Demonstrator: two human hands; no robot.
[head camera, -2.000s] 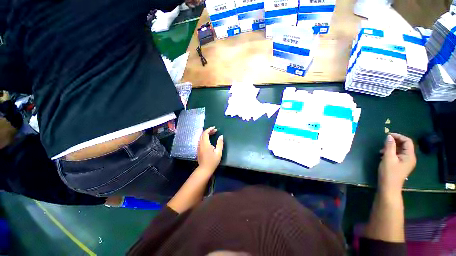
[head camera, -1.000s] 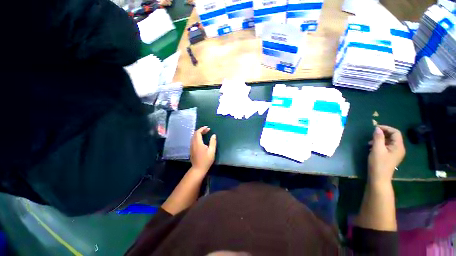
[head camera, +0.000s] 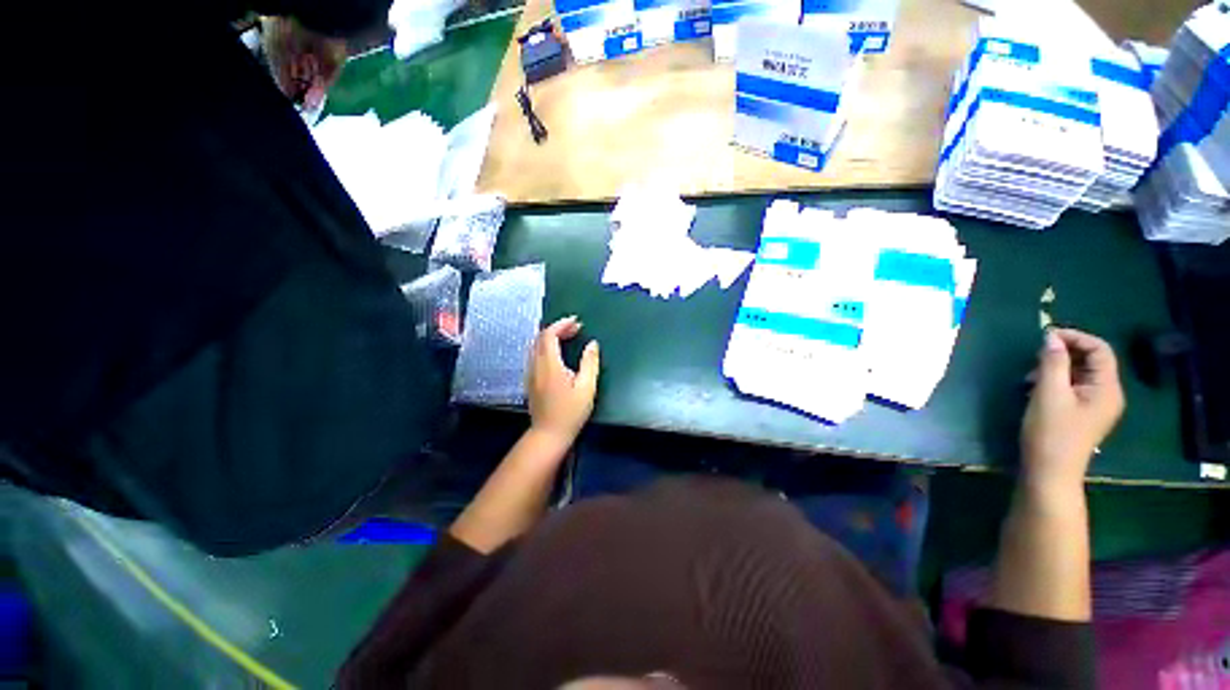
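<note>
Flat white cartons with blue bands (head camera: 799, 324) lie in two overlapping piles on the dark-green bench. A heap of white paper inserts (head camera: 657, 247) lies left of them. My left hand (head camera: 563, 382) rests at the bench's front edge, fingers apart and empty, beside a flat bubble bag (head camera: 501, 337). My right hand (head camera: 1075, 400) is at the bench on the right, thumb and forefinger together at a tiny pale scrap (head camera: 1045, 320); whether it grips the scrap is unclear. Another scrap lies just beyond.
Erected cartons (head camera: 789, 92) stand on the tan board (head camera: 607, 142). Thick carton stacks (head camera: 1021, 151) are at the right. A small black device (head camera: 542, 51) and cable (head camera: 530, 116) lie at the board's left. Filled bubble bags (head camera: 468, 232) and a person in dark clothing (head camera: 202, 297) are at left.
The person at left has leaned further over the bench's left side, and filled bubble bags now show there. My hands have kept their places; the view has shifted slightly.
</note>
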